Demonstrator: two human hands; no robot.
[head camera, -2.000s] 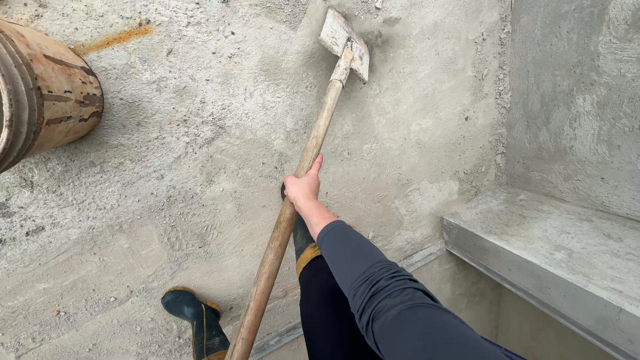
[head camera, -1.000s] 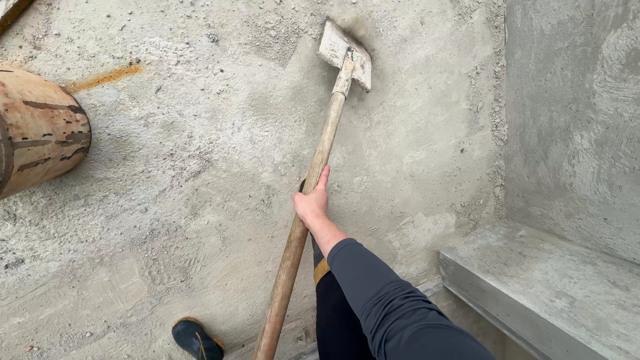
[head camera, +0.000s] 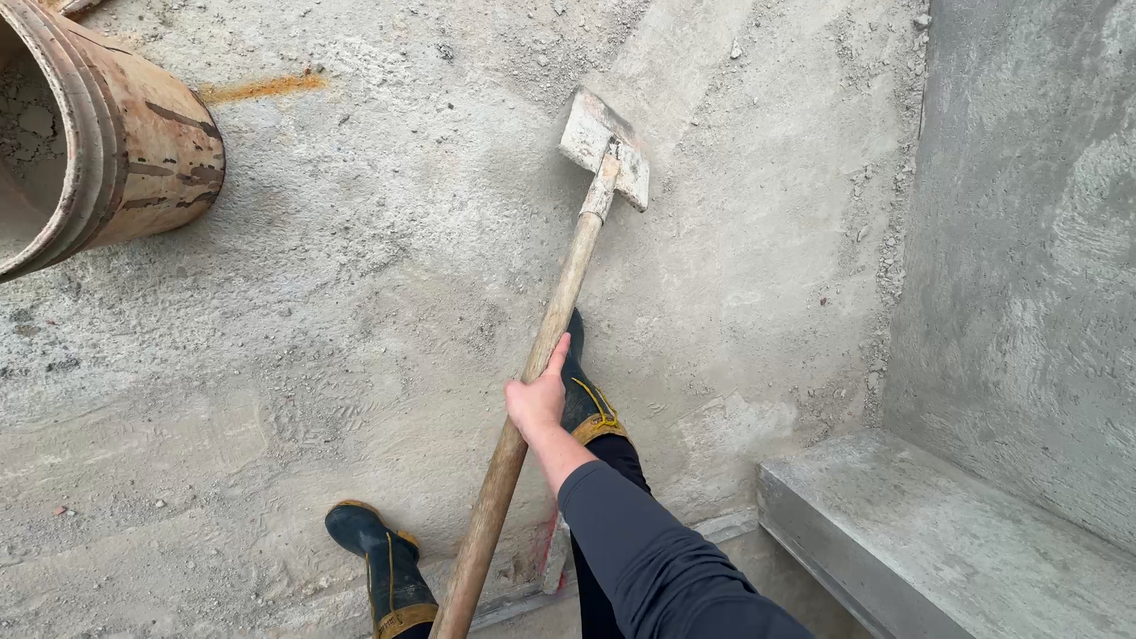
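A flat-bladed shovel or scraper with a long wooden handle (head camera: 497, 484) lies diagonally across the view. Its pale, crusted metal blade (head camera: 590, 133) rests on the rough concrete floor (head camera: 382, 293). Midway along the handle, my right hand (head camera: 537, 399) is closed around the wood, one digit laid along its right side. The handle's lower end runs out of the bottom of the view. My left hand is out of view. Beyond the blade, a smoother strip (head camera: 683, 62) crosses the grit.
A stained bucket (head camera: 169, 160) with grey material inside stands at the upper left. Concrete walling (head camera: 1021, 222) and a raised ledge (head camera: 941, 524) border the right. My boots (head camera: 359, 528) are on the floor, near a low edge. Loose grit lines the wall base.
The blade has come back across the floor toward me, away from its earlier spot farther up. My right hand has stayed on the handle. The view has shifted, showing more of the bucket.
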